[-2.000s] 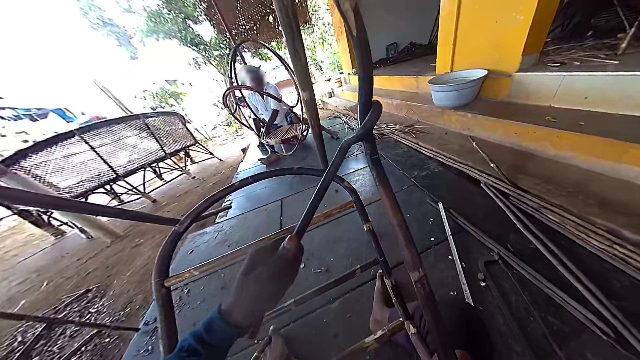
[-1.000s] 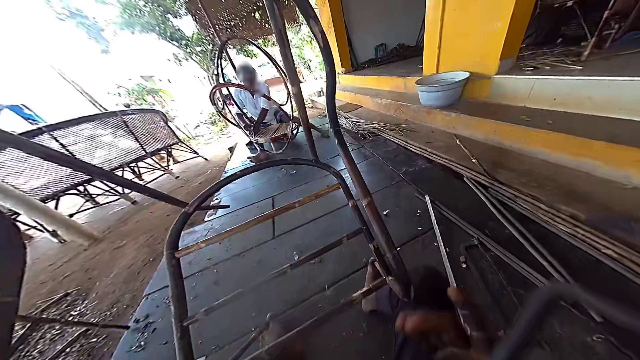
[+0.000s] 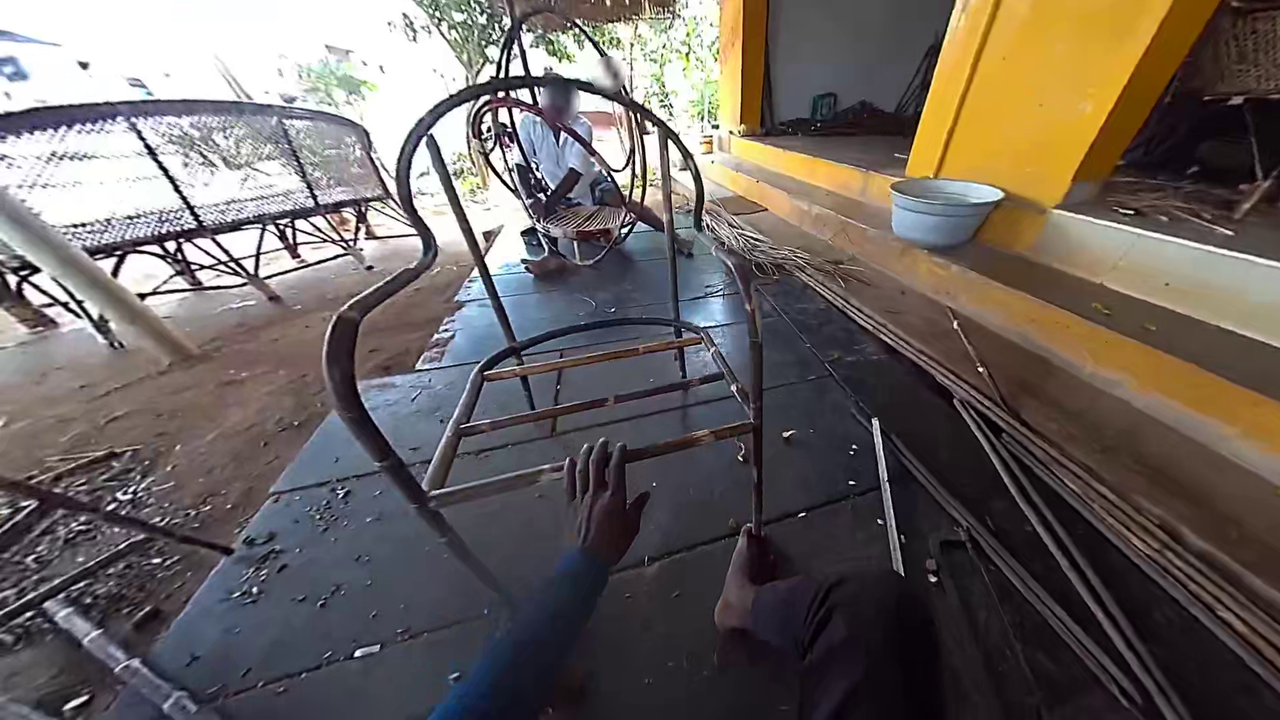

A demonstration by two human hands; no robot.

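Note:
A cane chair frame [image 3: 345, 370] stands on the dark stone floor, with a tall arched top, a curved seat hoop [image 3: 590, 328] and several cross rungs. My left hand [image 3: 603, 505], in a blue sleeve, is at the nearest rung [image 3: 690, 440], palm down, fingers apart and not wrapped around it. Whether the fingertips touch the rung is hard to tell. My right hand is not in view. A bare foot [image 3: 738, 590] is at the bottom of the frame's right leg [image 3: 756, 440]. A thin flat strip [image 3: 887, 495] lies on the floor to the right.
Long cane poles [image 3: 1060, 490] lie along the step at right. A grey basin [image 3: 945, 212] sits on the step by a yellow pillar [image 3: 1010, 110]. Another person [image 3: 560, 150] sits behind with a round cane seat [image 3: 585, 222]. A woven bench [image 3: 200, 170] stands at left.
My left hand, earlier closed around a dark curved rod, is now spread at the near rung. The hand seen low at right one second ago has left view. The chair frame now shows its arched top.

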